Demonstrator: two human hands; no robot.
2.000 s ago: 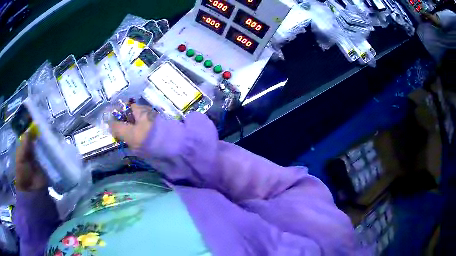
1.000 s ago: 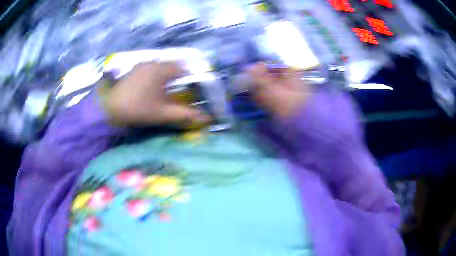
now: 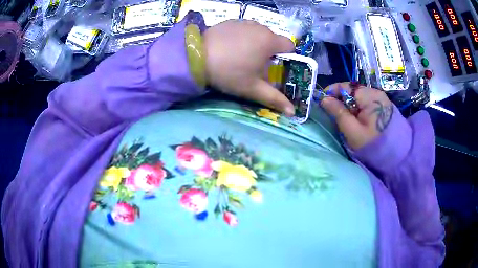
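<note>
My left hand (image 3: pixel 238 60) grips a power bank half-assembly, fingers over its face. Its white rim, green circuit board (image 3: pixel 300 86) and yellow insulating tape (image 3: pixel 276 76) show past my fingers; the rest is hidden. My right hand (image 3: pixel 361 112) pinches the test plug (image 3: pixel 321 94) with blue wire close to the board end of the case. Whether plug and board touch cannot be told.
The white tester (image 3: pixel 442 84) with red digits and red and green buttons stands at the upper right. A bagged power bank (image 3: pixel 386 44) lies beside it. More bagged units (image 3: pixel 147 15) lie along the top and upper left. A pink round object (image 3: pixel 9 49) is at the left edge.
The view has turned and shifted, and is sharper. A case end with its circuit board now shows clearly in my left hand. My right hand is beside it with the plug.
</note>
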